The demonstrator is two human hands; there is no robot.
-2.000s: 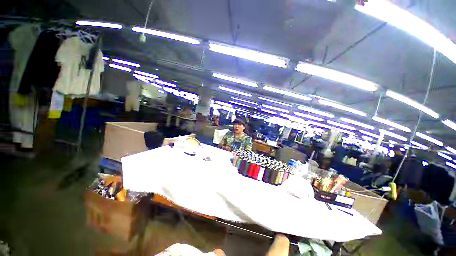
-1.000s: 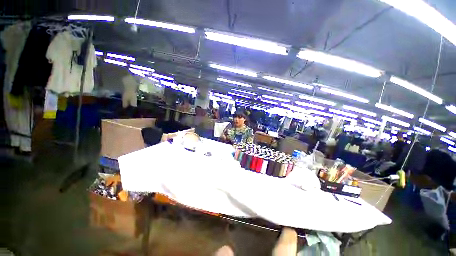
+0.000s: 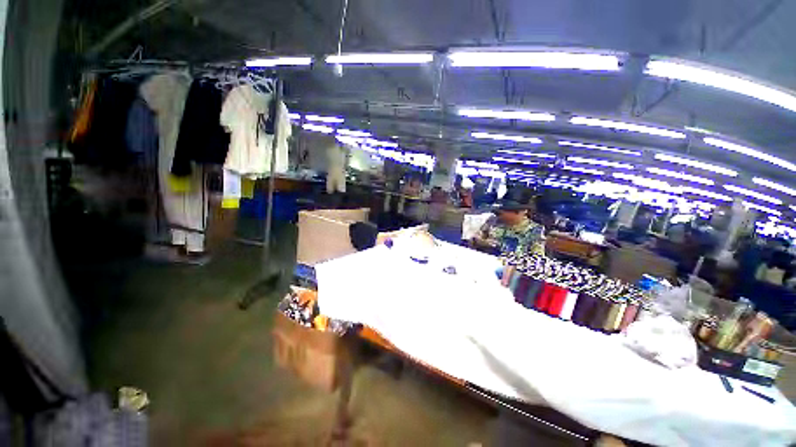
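A white cover cloth (image 3: 524, 349) lies over the long table in front of me and hangs over its near edge. A dense cluster of thread spools (image 3: 567, 301) stands on it, with black-and-white tops and red, white, dark and tan sides. A round tan hoop or container (image 3: 422, 241) lies at the table's far left. A dark tray (image 3: 742, 362) with upright coloured items stands at the right, beside a crumpled clear plastic bag (image 3: 659, 340). Neither of my hands can be made out. A small skin-toned sliver at the bottom edge is too cut off to identify.
A person (image 3: 515, 231) in patterned clothing is across the table. An open carton of mixed items (image 3: 305, 354) stands by the table's left end, a larger carton (image 3: 327, 234) behind it. Garments (image 3: 253, 131) hang on a rack at left. Grey cloth (image 3: 35, 218) borders the left edge.
The view has turned left, so the table and spools sit further right and more of the rack shows. Grey cloth has entered at left. The skin-toned shapes at the bottom have mostly left the picture.
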